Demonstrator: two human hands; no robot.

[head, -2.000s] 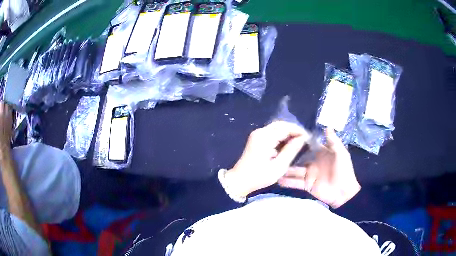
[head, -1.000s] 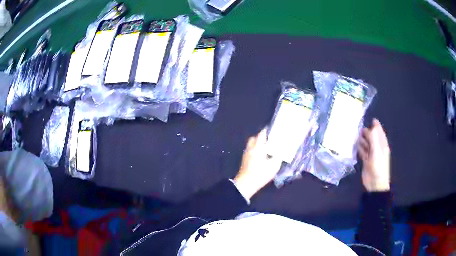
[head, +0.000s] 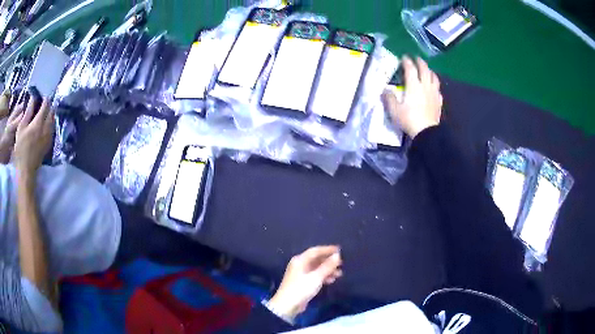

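Observation:
My right hand (head: 417, 98) reaches across the mat and lies over the rightmost bagged unit (head: 383, 127) of the overlapping row, covering part of it; whether the fingers grip it is hard to tell. Beside it are several phone-shaped units (head: 297, 68) with white faces, green ends and yellow strips, on crinkly clear bags (head: 280, 140). My left hand (head: 308, 277) is near the mat's front edge, fingers loosely curled, with nothing visible in it. Two bagged units (head: 541, 205) lie side by side at the right.
A smaller bagged unit (head: 187, 189) and a clear bag (head: 138, 156) lie left. Dark bagged units (head: 117, 68) stand in a tight row. A neighbouring person's hands (head: 32, 130) hold a slab. One bagged item (head: 451, 26) is on the green belt (head: 515, 59). A red stool (head: 186, 303) is below.
My right hand has moved from beside the two bagged units to the row's right end. My left hand has let go of the left one and drawn back. The view has turned left.

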